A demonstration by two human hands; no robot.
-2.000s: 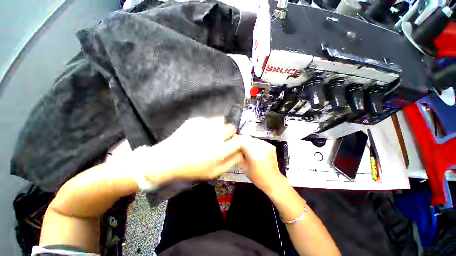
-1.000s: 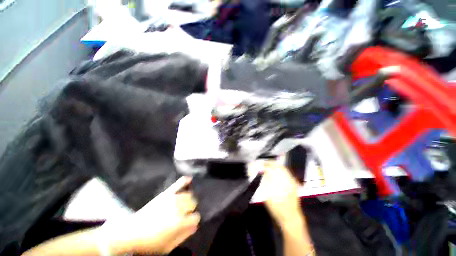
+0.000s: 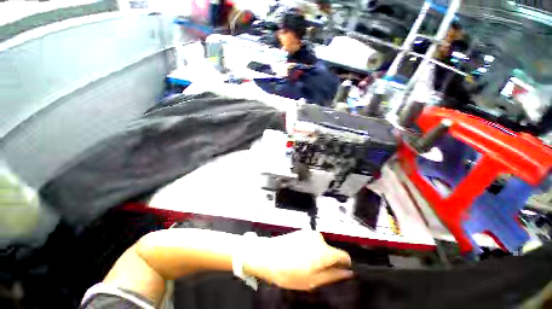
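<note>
My left hand (image 3: 299, 262) is in front of the table edge, low in the middle. Its fingers are curled on the edge of a dark cloth (image 3: 436, 289), which stretches from there to the right rim; blur hides the exact grip. My right hand is not visible. A large dark grey garment piece (image 3: 163, 151) lies across the left of the table and hangs over its edge. The overlock machine (image 3: 339, 139) stands behind my left hand. No cloth is seen at its needle area.
The white table (image 3: 224, 187) has a red edge. A dark phone (image 3: 367, 206) and a thin yellow tool (image 3: 393, 225) lie right of the machine. A red and blue plastic stool (image 3: 478, 154) stands at the right. A person (image 3: 305, 69) sits behind; a pale wall curves at left.
The view has lifted and turned, showing more of the room. My left hand has moved right, to the dark cloth. My right hand has left view. The grey piece lies flatter at left.
</note>
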